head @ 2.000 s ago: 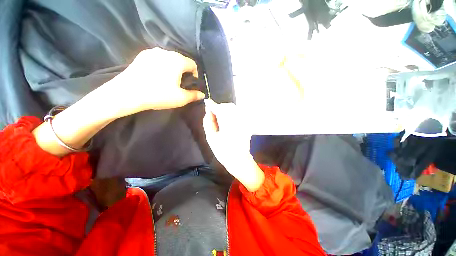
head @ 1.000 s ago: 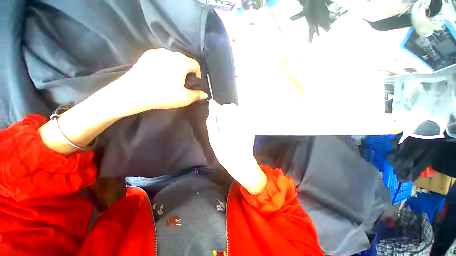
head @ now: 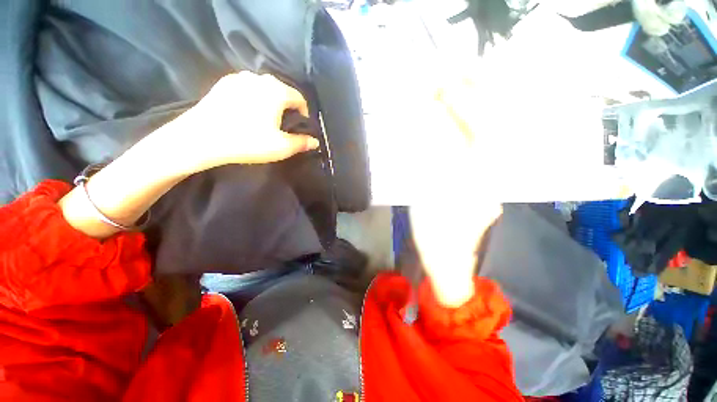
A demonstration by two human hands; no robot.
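A large dark grey garment piece [head: 134, 63] lies bunched at the left and hangs over my lap. A dark folded band [head: 342, 126] runs along its right edge, with a thin pale line beside it. My left hand [head: 251, 118] lies on the garment and pinches its edge between thumb and fingers, beside the pale line. My right hand [head: 456, 228] is off the garment, at the front edge of the white table. It is overexposed, so its fingers blend into the table and I cannot tell whether they hold anything.
The white table [head: 550, 157] is glaringly bright. Dark scraps [head: 491, 20] lie at its back, and a blue-edged dark panel [head: 678, 53] is at the upper right. A clear plastic bag [head: 668, 145] hangs at the right end. Grey cloth [head: 542, 298] and blue baskets [head: 601, 228] are below.
My right hand has let go of the garment edge and moved right to the table front, uncovering the band's lower end. My left hand has barely moved.
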